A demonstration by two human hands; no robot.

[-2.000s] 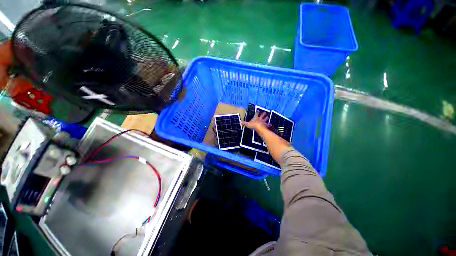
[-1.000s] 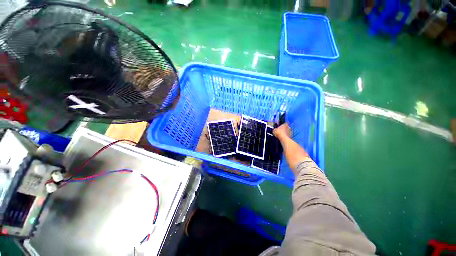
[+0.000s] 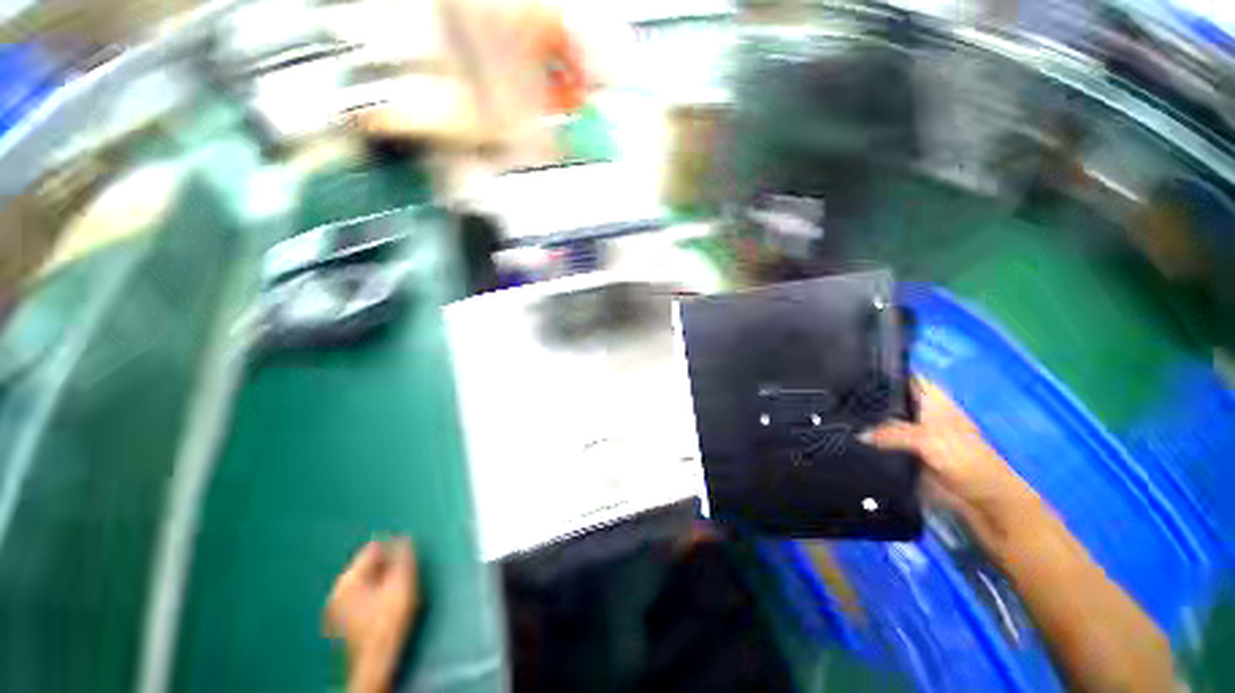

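Observation:
My right hand (image 3: pixel 948 447) holds a small solar panel (image 3: pixel 799 474) by its right edge, with the thumb on its plain black back. The panel is in the air at the right edge of the light box (image 3: pixel 582 433), whose top glows white. My left hand (image 3: pixel 375 596) is low over the green bench (image 3: pixel 325 474), left of the light box. Its fingers look curled, but blur hides whether anything is in them.
The blue plastic crate (image 3: pixel 1084 447) is at the right, partly behind my right arm. A blurred dark housing (image 3: pixel 332 291) lies on the bench at the left. A blurred dark round shape, perhaps the fan (image 3: pixel 826 136), stands beyond the light box.
The view has swung left towards the bench. My right hand has come out of the crate with a panel in it. My left hand is now in view.

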